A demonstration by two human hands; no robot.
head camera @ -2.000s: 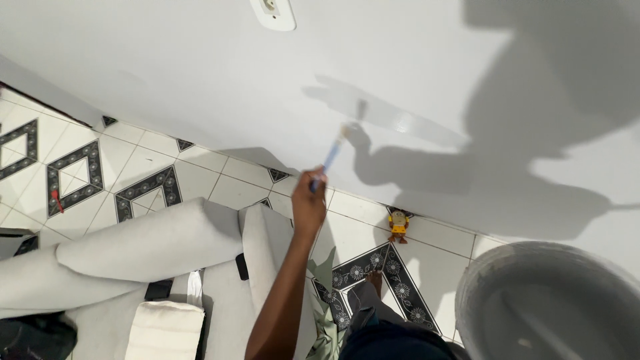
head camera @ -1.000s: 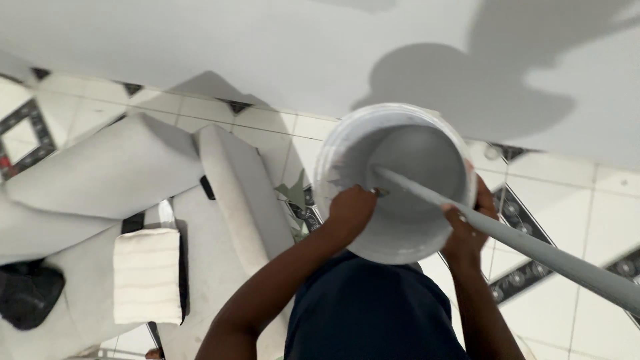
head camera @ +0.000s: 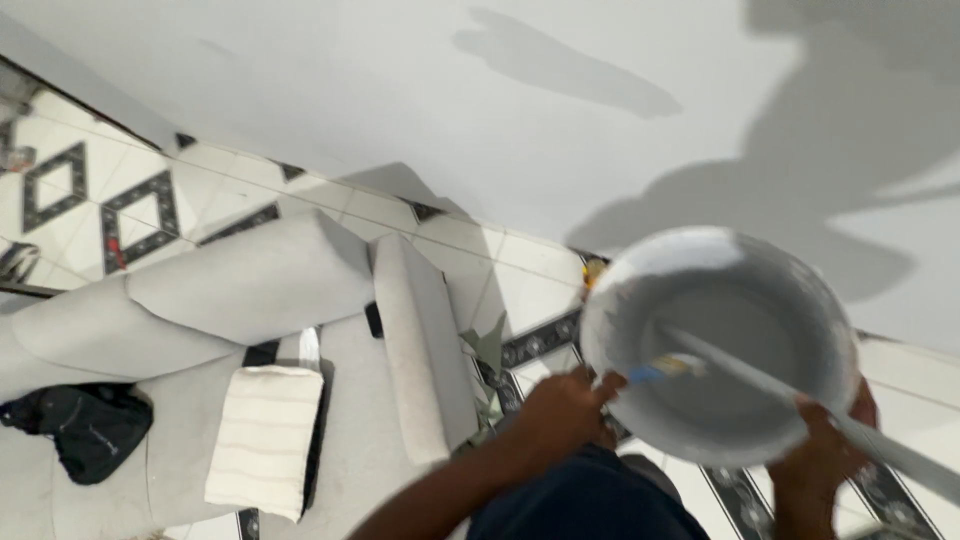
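My left hand grips a small paintbrush by its blue handle, its pale bristles over the inside of a bucket. Grey paint lies in the bucket. With my right hand I hold the bucket's lower right rim together with a grey stick. The stick slants down into the bucket, and its far end reaches the paint. Some of my right fingers are hidden behind the bucket wall.
A pale wall with shadows on it rises ahead. At left stands a light sofa bearing a cream folded cloth, a black bag and a dark small object. A yellow-orange object sits on the tiled floor by the wall.
Two seconds ago my left hand held the brush up near the wall; now it is over the bucket. Since one second ago, the brush has come into plain sight there. The view has shifted.
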